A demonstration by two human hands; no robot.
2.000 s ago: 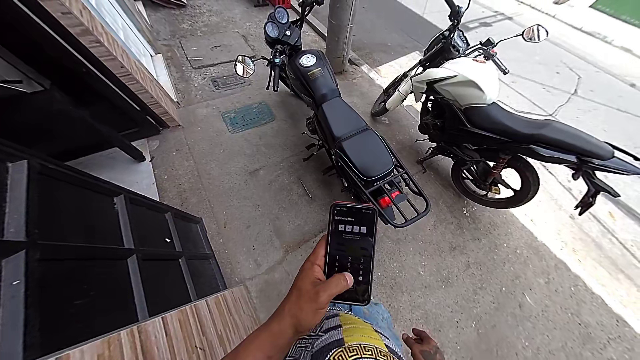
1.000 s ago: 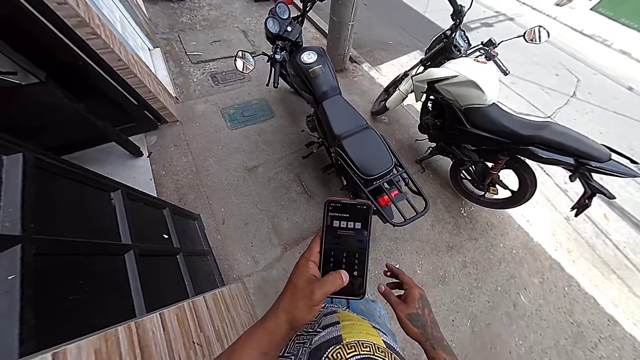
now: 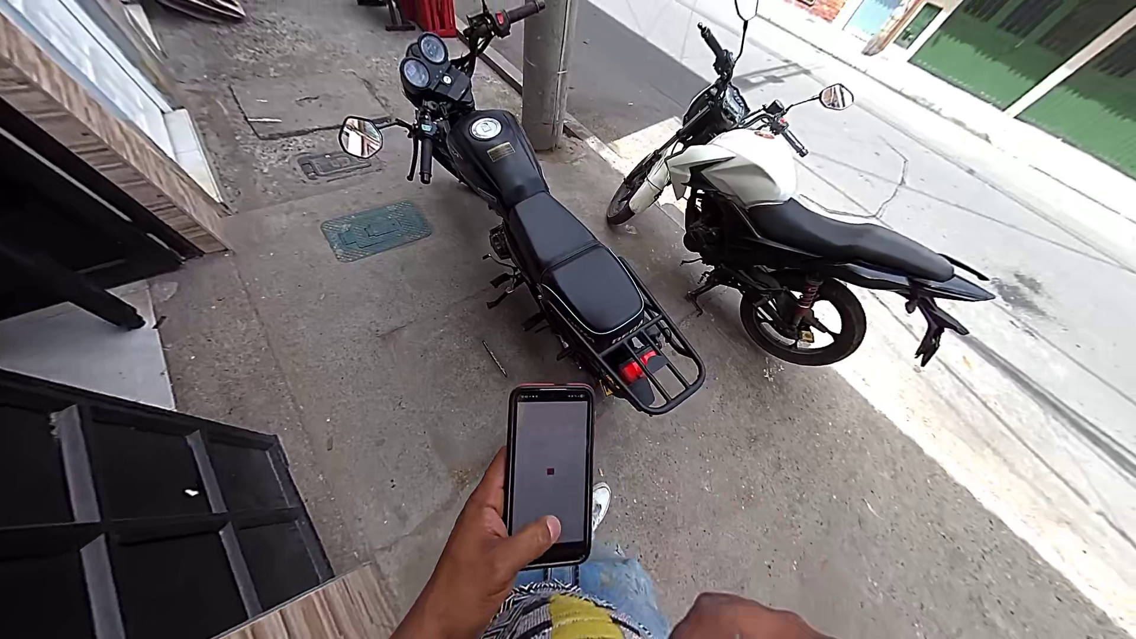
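Observation:
A smartphone with a reddish case edge stands upright in my left hand, its thumb over the lower part of the screen. The screen is plain grey with a small dark square in the middle. At the bottom edge, right of the phone, only part of my right hand shows, blurred and cut off by the frame, so its fingers cannot be made out. Below the phone are my patterned shirt, blue jeans and one white shoe.
A black motorcycle with a rear rack stands ahead on the pavement, beside a concrete pole. Right of it is a white and black motorcycle. A black metal gate is at lower left. A green utility cover lies in the pavement.
The phone screen has gone from a dark keypad to a plain grey view. My right hand, seen with spread fingers beside the phone one second ago, has moved down to the bottom edge.

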